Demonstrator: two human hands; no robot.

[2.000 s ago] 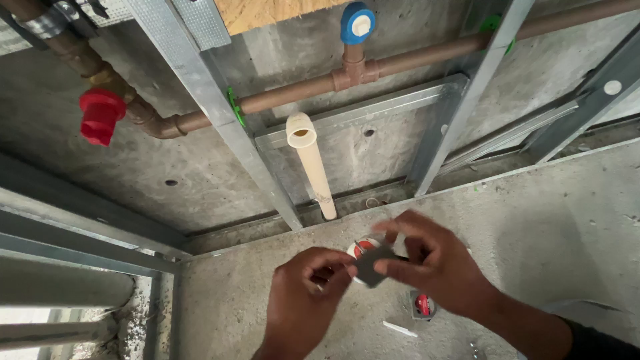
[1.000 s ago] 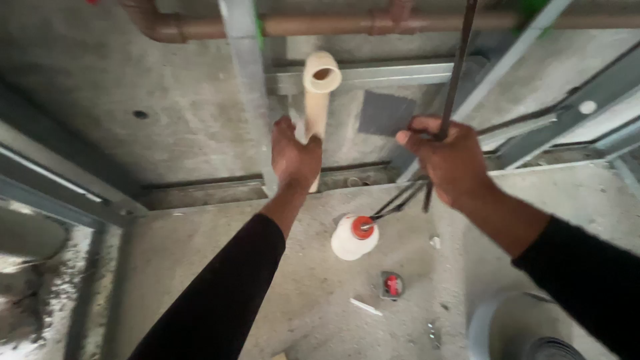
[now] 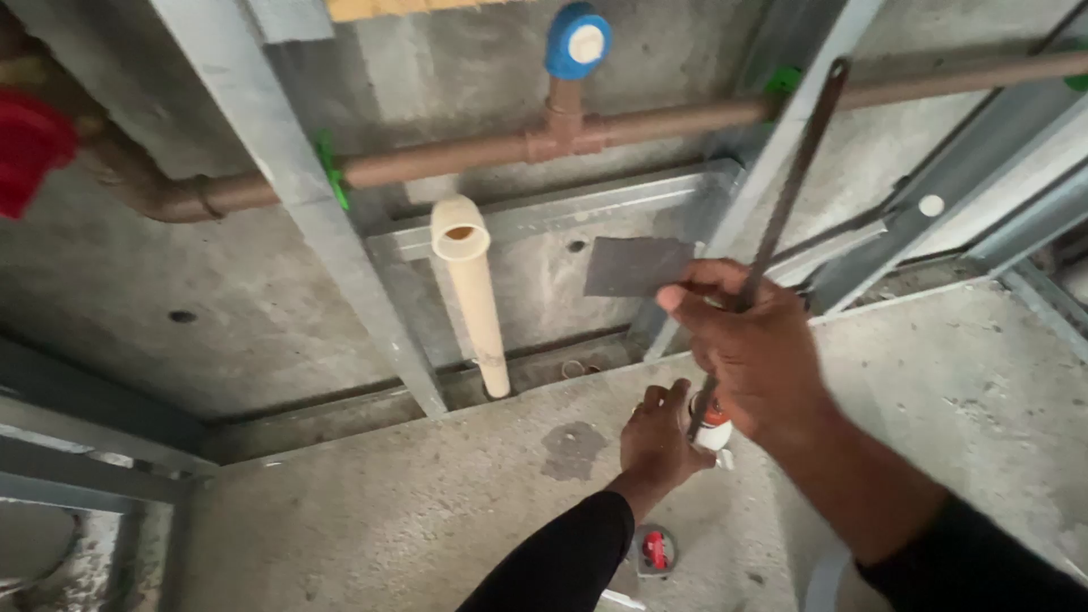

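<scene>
My right hand (image 3: 756,357) holds a square of dark grey sandpaper (image 3: 636,267) between thumb and fingertip, together with a long thin dark blade (image 3: 795,183), perhaps a hacksaw blade, that slants through the fist. Below it, my left hand (image 3: 663,438) is at a white bottle with an orange-red top (image 3: 712,423); the right hand and the blade partly hide the bottle, and how firmly the fingers grip it cannot be told. Left of both hands a cream plastic pipe (image 3: 478,314) rises from the floor edge, with an open elbow fitting (image 3: 461,229) on its upper end.
Galvanized metal studs (image 3: 297,191) stand before the concrete wall. A brown pipe (image 3: 442,161) crosses them, with a blue-collared outlet (image 3: 580,41) and a red fitting (image 3: 30,153) at far left. On the floor lie a tape measure (image 3: 655,551) and a white stick-like item (image 3: 622,600).
My left hand has left the cream pipe and moved down to the white bottle. The right hand still holds the sandpaper and the long blade. A dark patch now shows on the floor near the bottle.
</scene>
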